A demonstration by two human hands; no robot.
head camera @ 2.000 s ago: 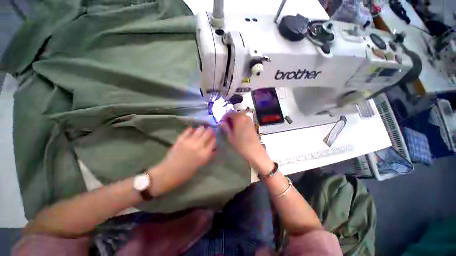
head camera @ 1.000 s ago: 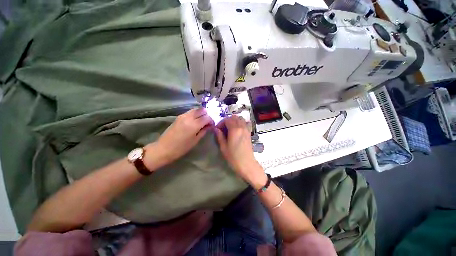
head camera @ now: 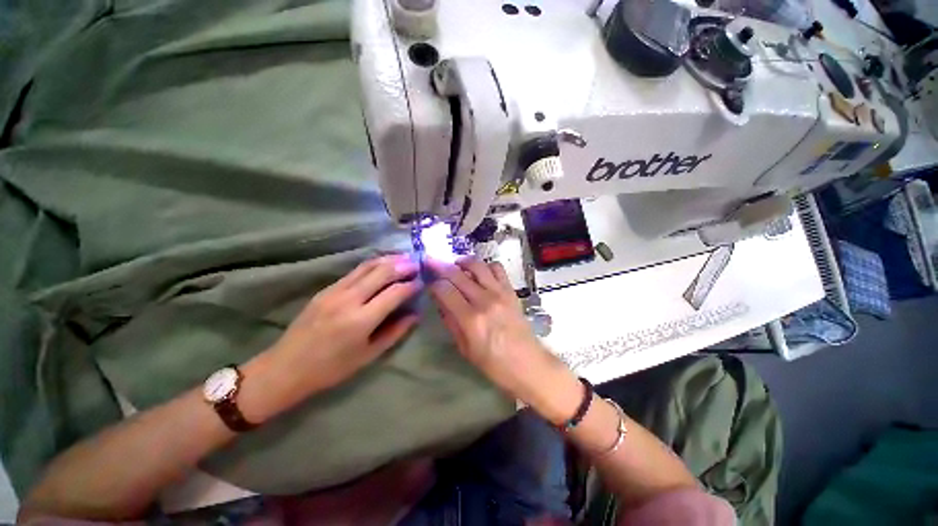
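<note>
A large olive-green garment point(head camera: 206, 195) lies spread left of and in front of the white sewing machine point(head camera: 576, 113) marked "brother". The presser foot and needle area point(head camera: 437, 242) is in bright bluish-white glare, so the needle and the edge there are not clear. My left hand point(head camera: 345, 313) lies on the cloth just left of the needle area, fingers bent and fingertips at the cloth near the glare. My right hand point(head camera: 489, 318) is just in front of the needle area, its fingertips on the cloth edge, close beside my left fingertips.
A dark phone-like rectangle point(head camera: 558, 232) with a red patch lies under the machine arm. A slim metal item point(head camera: 708, 275) lies near the table's right end. A ruler scale point(head camera: 658, 334) runs along the front edge. Green cloth point(head camera: 710, 426) hangs right of my lap. A pale crate point(head camera: 813, 334) stands right.
The view has moved closer to the machine. Since the earliest frame my left hand has come up to the needle area beside my right hand, and its fingers are now more spread.
</note>
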